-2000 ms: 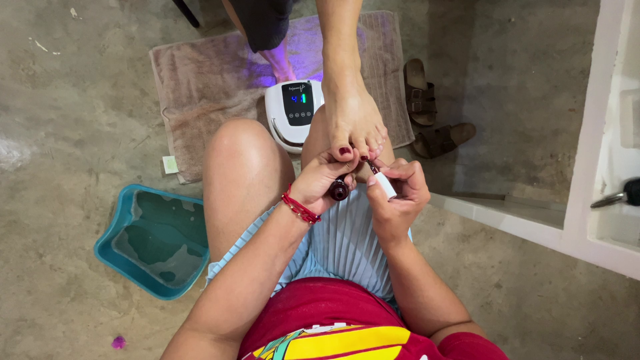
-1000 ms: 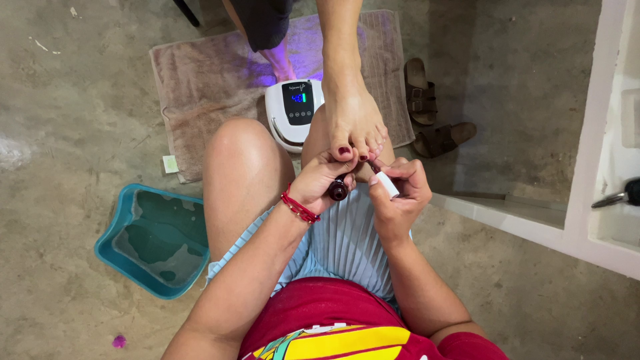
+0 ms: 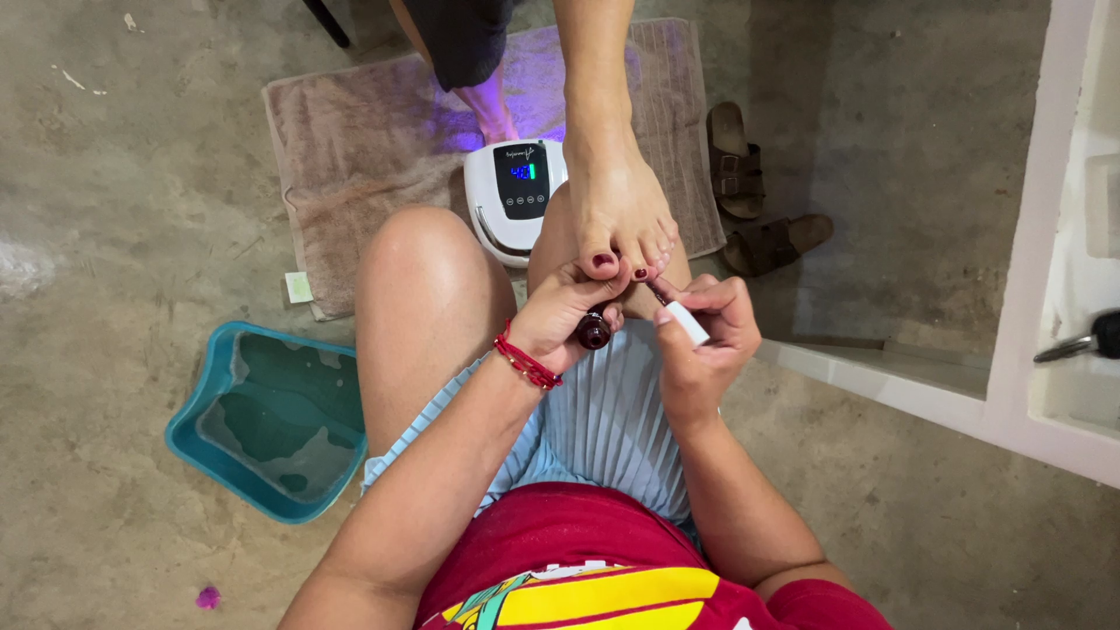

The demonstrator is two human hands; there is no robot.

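Observation:
Another person's bare foot (image 3: 617,197) rests toes down over my lap, dark red polish on its big toenail and on the toe beside it. My left hand (image 3: 573,311) holds an uncapped dark red nail polish bottle (image 3: 593,331) in its fingers, its thumb and index finger at the big toe. Between the thumb and fingers of my right hand (image 3: 709,337) is the white cap of a nail polish brush (image 3: 687,322). The brush end points at the second toe; whether it touches the nail cannot be told.
A white nail lamp (image 3: 516,236) with a lit display stands on a brown towel (image 3: 350,157), the person's other foot at its far side in violet light. A teal basin (image 3: 223,472) of water lies left, brown sandals (image 3: 739,175) right. Keys (image 3: 1085,344) lie on a white shelf unit (image 3: 1006,262).

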